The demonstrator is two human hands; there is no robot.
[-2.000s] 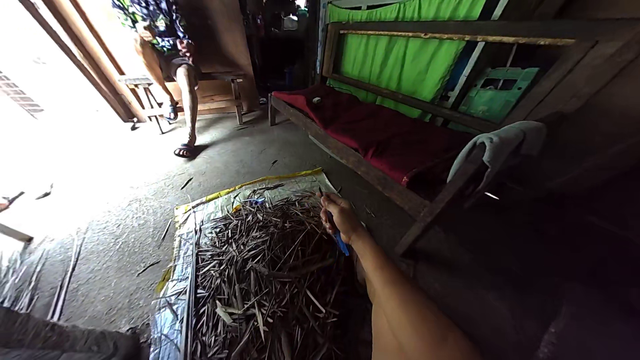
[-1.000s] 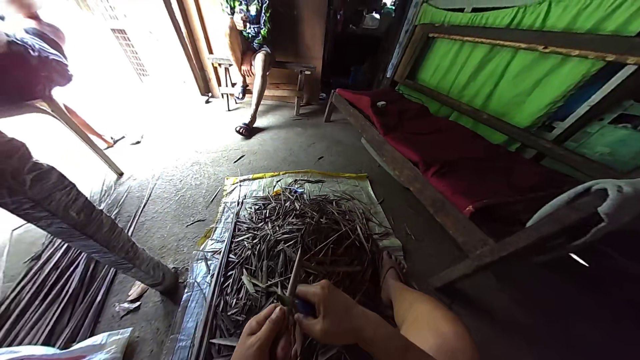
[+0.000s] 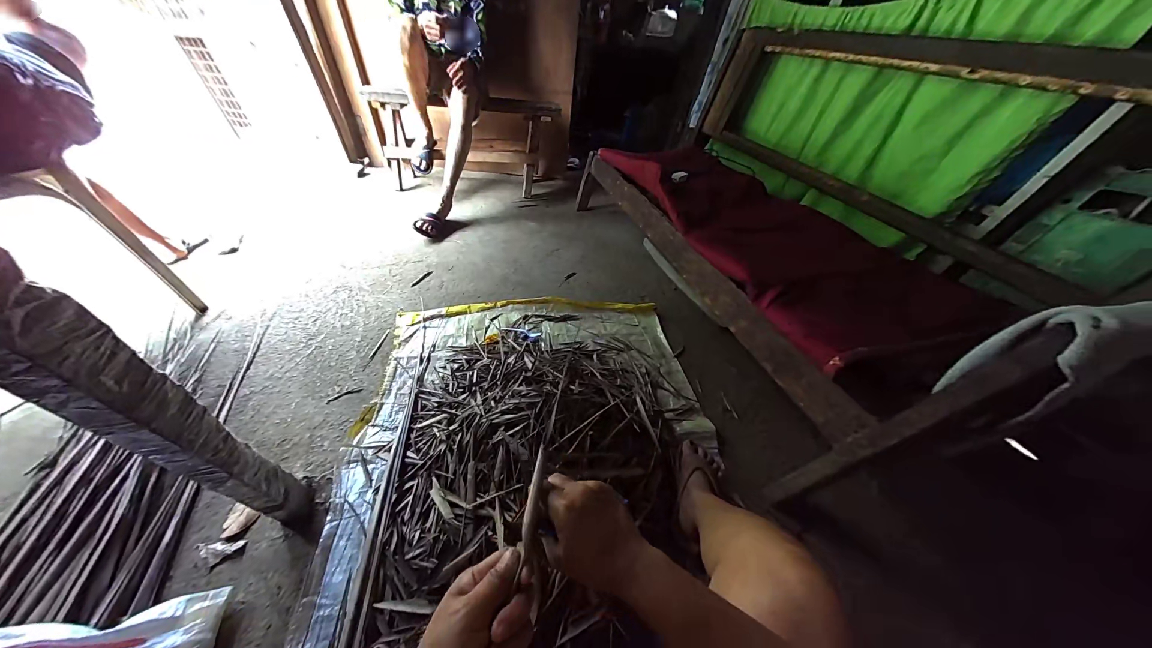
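Note:
My left hand (image 3: 486,601), at the bottom middle, pinches a long brown dried frond strip (image 3: 533,504) that points up and away. Just to its right my right hand (image 3: 589,531) is closed around something with a bit of blue, mostly hidden by the fingers; it looks like a knife handle, and its blade cannot be made out. Under both hands lies a heap of short dried strips and shavings (image 3: 486,423), spread on a woven plastic sack (image 3: 594,317) with a yellow edge. Longer strips run along the sack's left side.
A wrapped post (image 3: 171,423) slants at the left, beside a bundle of long strips (image 3: 81,531). A wooden bench with a red cloth (image 3: 765,243) stands at the right. One person sits on a small wooden bench (image 3: 513,108) ahead; another is at the upper left. My foot (image 3: 697,468) rests beside the heap.
Two seconds ago only my right hand showed, at the heap's right edge with a blue-handled thing; since then both hands have come together at the strip. The view has swung left.

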